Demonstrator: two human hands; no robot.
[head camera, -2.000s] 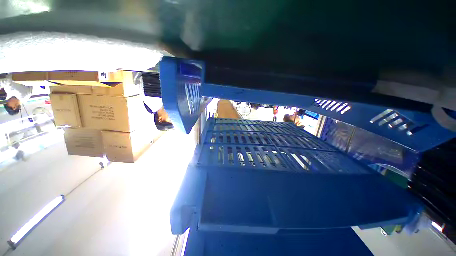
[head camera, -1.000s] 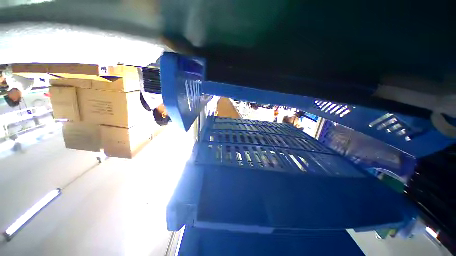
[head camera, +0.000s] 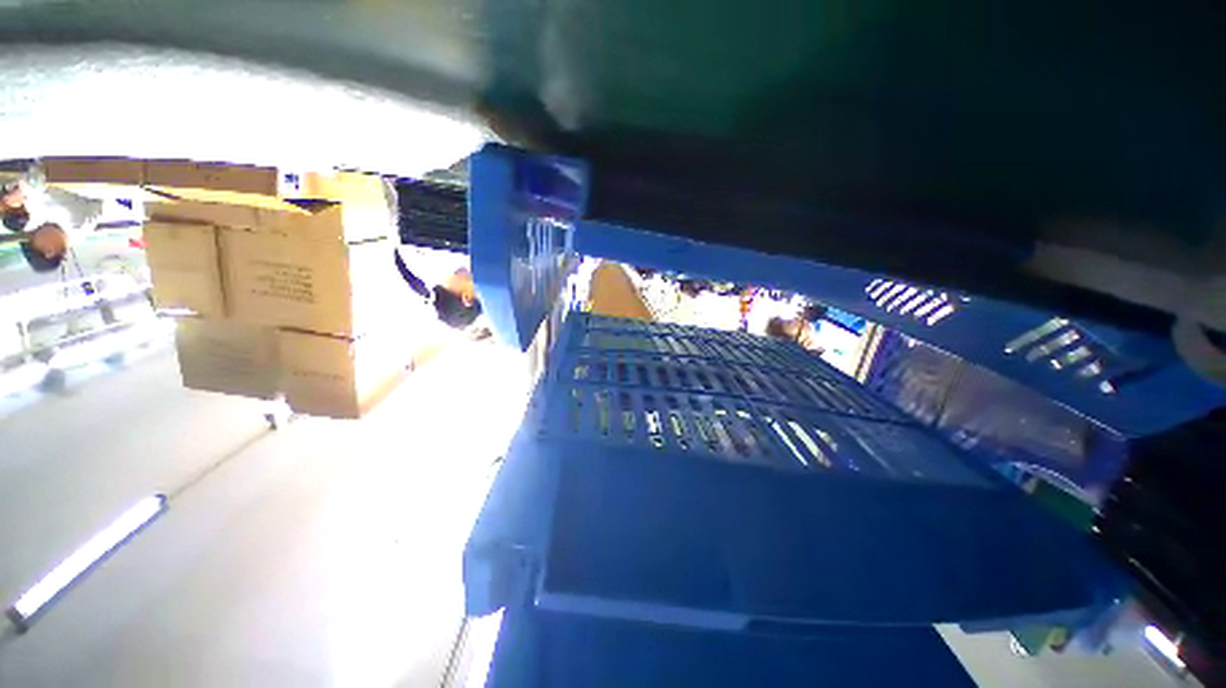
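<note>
Neither of my hands can be made out in the head view. The picture looks upside down. Large blue slotted crates (head camera: 807, 531) fill the middle and lower right. A smaller blue crate corner (head camera: 518, 255) hangs just under the dark green bench top (head camera: 807, 94), which runs along the upper edge. A bright white rounded band (head camera: 229, 114) lies along the bench at the upper left. Whether anything is being held cannot be told.
Brown cardboard boxes (head camera: 289, 276) are stacked at the left. Black stacked trays (head camera: 1183, 518) are at the right edge, with more black layers (head camera: 433, 215) beside the boxes. Parts of people show at far left and behind the crates. A ceiling tube light (head camera: 88, 562) glows at lower left.
The small blue crate corner and the white band's end have shifted slightly right in the picture. More of the black layers beside the boxes shows. The large crates look nearly unchanged.
</note>
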